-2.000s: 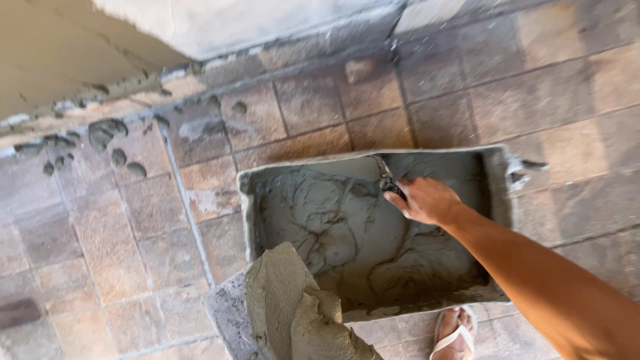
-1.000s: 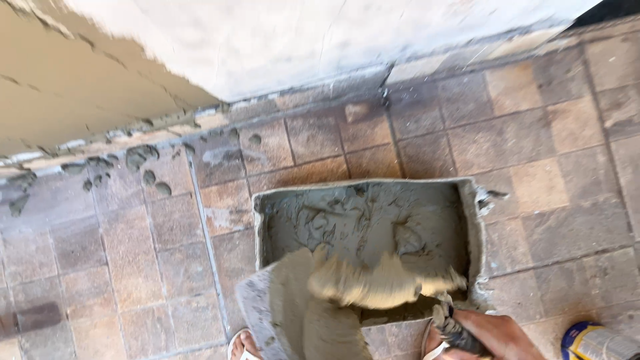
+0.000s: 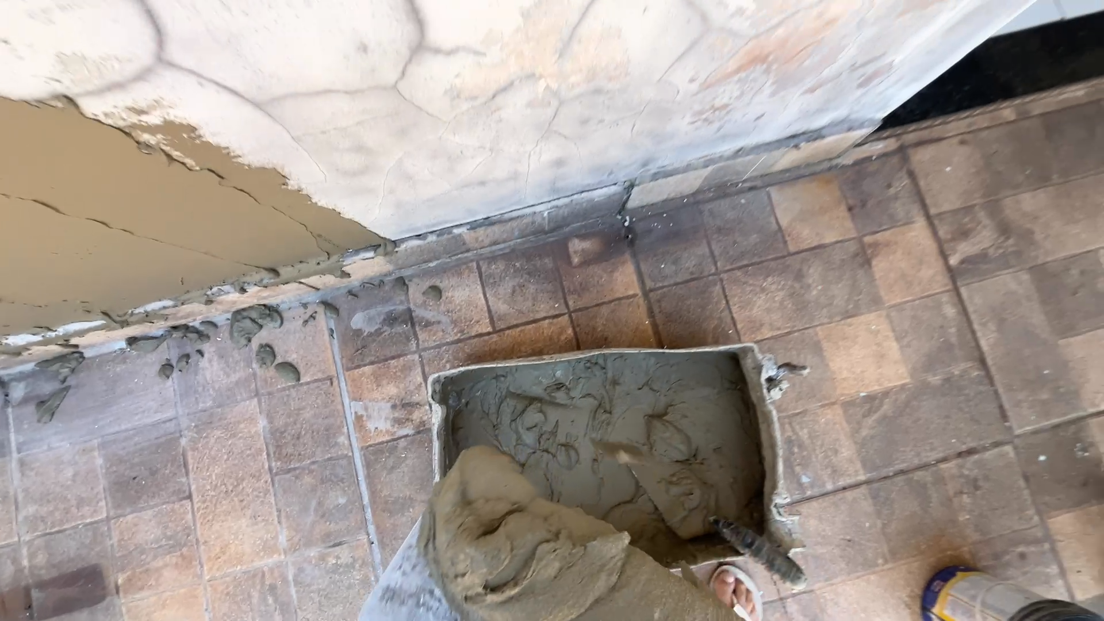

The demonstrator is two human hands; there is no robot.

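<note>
Neither of my hands shows in the head view. At the bottom, a flat board (image 3: 392, 586) carries a large heap of wet mortar (image 3: 535, 552); whatever supports the board is hidden. Behind it on the floor lies a rectangular tub (image 3: 770, 431) holding grey mortar (image 3: 586, 414). A trowel rests in the tub's lower right part, its mortar-covered blade (image 3: 668, 496) on the mix and its dark handle (image 3: 759, 552) sticking out over the near rim.
A wall (image 3: 517, 112) with cracked, pale paint rises at the top; its left part bears fresh mortar (image 3: 112, 207). Mortar blobs (image 3: 254, 323) lie on the tiled floor (image 3: 828, 293) along its base. A sandaled foot (image 3: 735, 591) and a cylindrical can (image 3: 983, 595) are at the lower edge.
The hand that held the trowel has left the view, and the trowel now lies in the tub. The mortar heap on the board has grown. The view takes in more of the wall.
</note>
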